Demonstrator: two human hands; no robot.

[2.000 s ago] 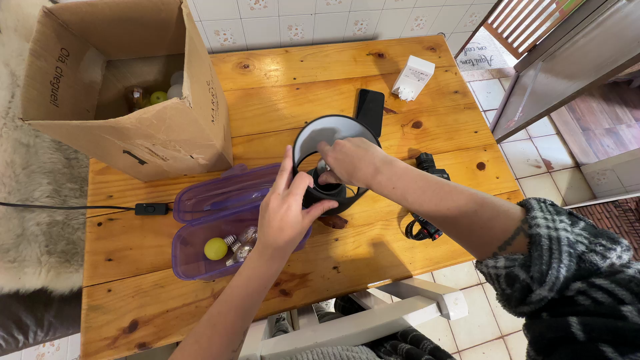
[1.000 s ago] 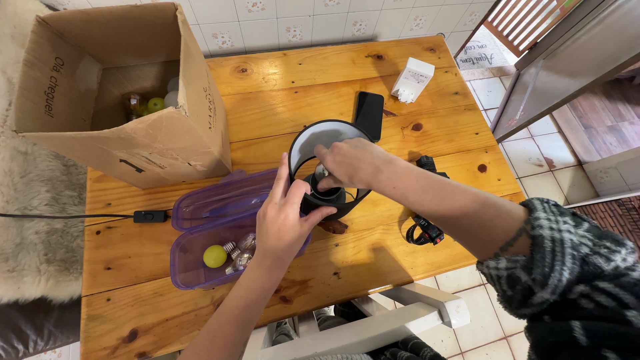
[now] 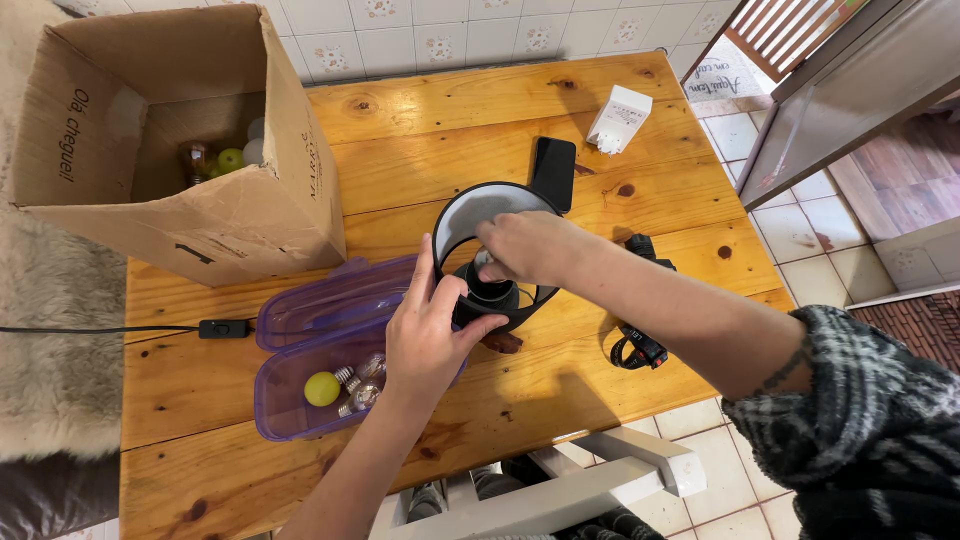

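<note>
A black cylindrical lampshade with a pale lining (image 3: 480,210) stands tilted on the wooden table, a black lamp socket (image 3: 491,289) inside it. My left hand (image 3: 431,319) grips the near left rim, thumb and fingers on the black edge. Reaching into the shade from the right, my right hand (image 3: 525,244) has its fingers closed on a light bulb (image 3: 482,259), mostly hidden, at the mouth of the socket. A purple plastic container (image 3: 281,412) lies left of my left hand, with several clear bulbs (image 3: 365,394) and a yellow bulb (image 3: 322,388) in it.
An open cardboard box (image 3: 210,240) with bulbs inside stands at the back left. A black inline switch (image 3: 223,328) on a cable lies by the container. Behind the shade are a smartphone (image 3: 553,172) and a small white carton (image 3: 621,118); a headlamp (image 3: 641,345) lies under my right forearm.
</note>
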